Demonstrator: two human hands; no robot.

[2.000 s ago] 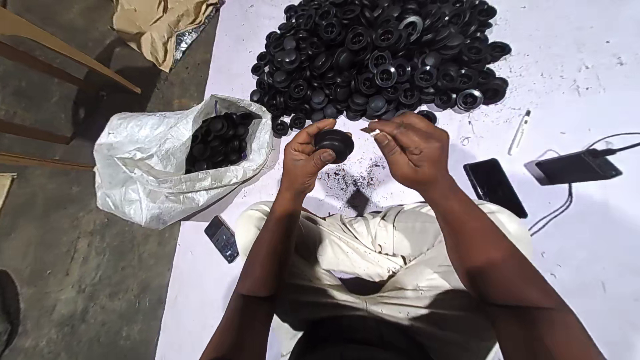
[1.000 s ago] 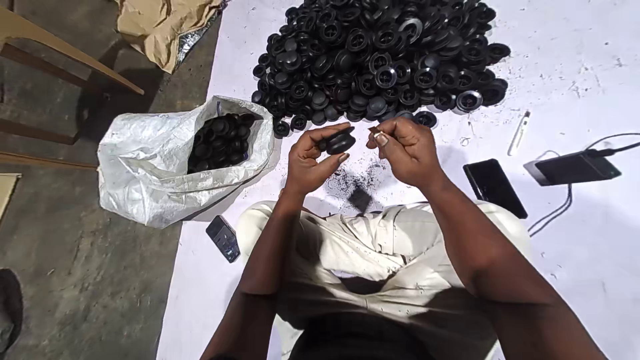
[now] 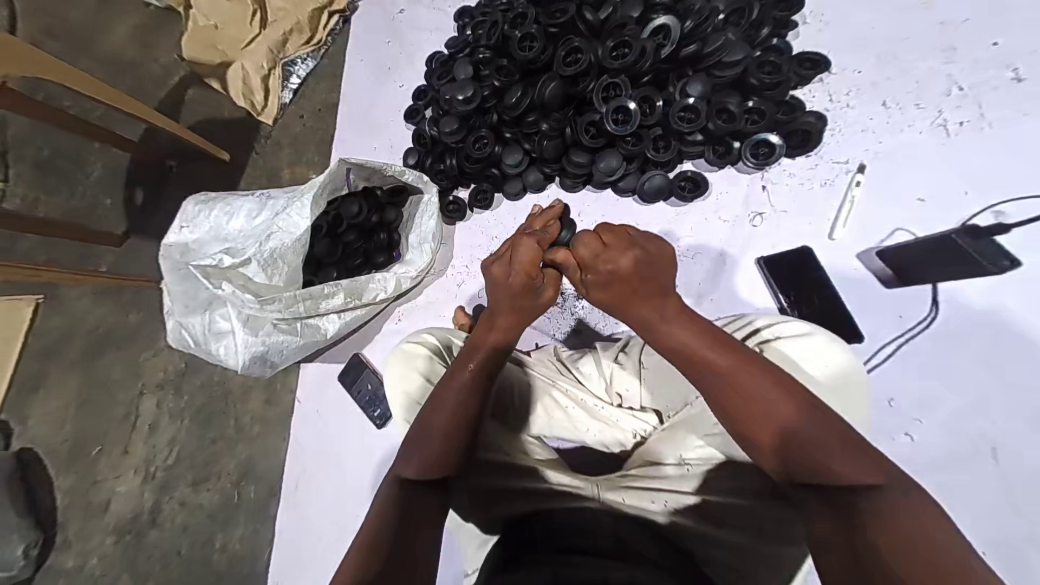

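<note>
My left hand [image 3: 522, 272] is closed around a round black plastic part [image 3: 564, 232], and part of it shows between the two hands. Against its right side presses my right hand [image 3: 621, 266], with the thumb reaching toward the left fingers; whether a small tool is in it is hidden. Just beyond both hands lies a large pile of round black plastic parts [image 3: 569, 101], many with open, spoked centres. To the left, a white woven sack [image 3: 244, 276] lies on its side, its mouth holding more black parts [image 3: 357, 231]. Dark crumbs are scattered on the white sheet below the hands.
A phone [image 3: 366, 390] lies left of my knee, another dark phone [image 3: 808, 292] on the right. Beyond are a black device with cables [image 3: 946, 256] and a white pen-like tool [image 3: 847, 201]. Wooden legs [image 3: 106, 89] and brown paper [image 3: 244, 45] are at the upper left.
My hands have come together around the black part; one second ago they were apart, with the part in the left fingers. The left hand has turned so its back faces up.
</note>
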